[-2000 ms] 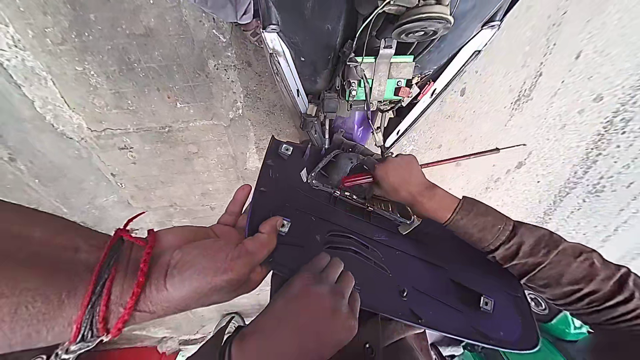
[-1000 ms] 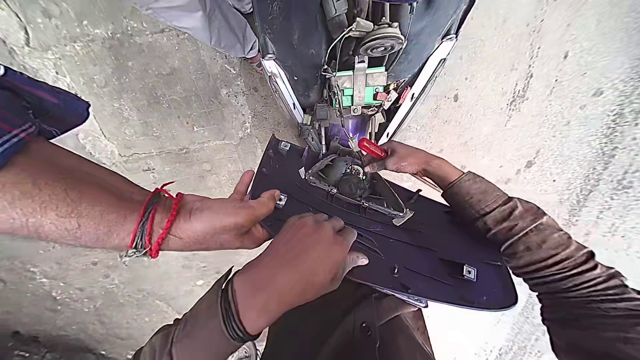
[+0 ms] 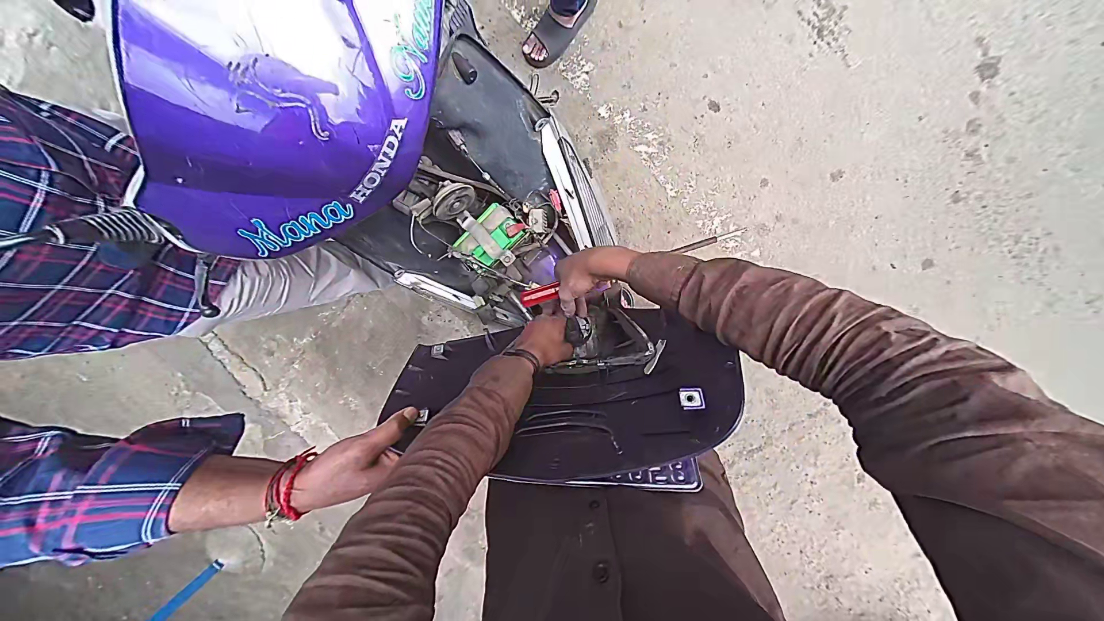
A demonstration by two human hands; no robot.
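Observation:
The dark plastic front panel of a scooter (image 3: 483, 397) lies inner side up before my body, with a metal bracket (image 3: 651, 354) and a dark round part, perhaps a light housing, near its far edge. My right hand (image 3: 595, 274) holds a screwdriver by its red handle (image 3: 541, 295); the shaft (image 3: 711, 240) points away to the right. My left hand (image 3: 550, 338) is at the dark part beside the bracket, its fingertips partly hidden, so its grip is unclear. Another person's hand (image 3: 354, 466), with red wrist threads, touches the panel's left edge.
Beyond the panel stands the opened scooter front, with a green battery (image 3: 490, 235), a round horn (image 3: 454, 201) and loose wires. A purple Honda cover (image 3: 276, 129) is at upper left, beside a person in a plaid shirt (image 3: 52, 224). A sandalled foot (image 3: 556, 34) is at the top.
My left hand has moved from the panel's lower middle to the dark part by the bracket. The view has shifted, and the purple cover now shows.

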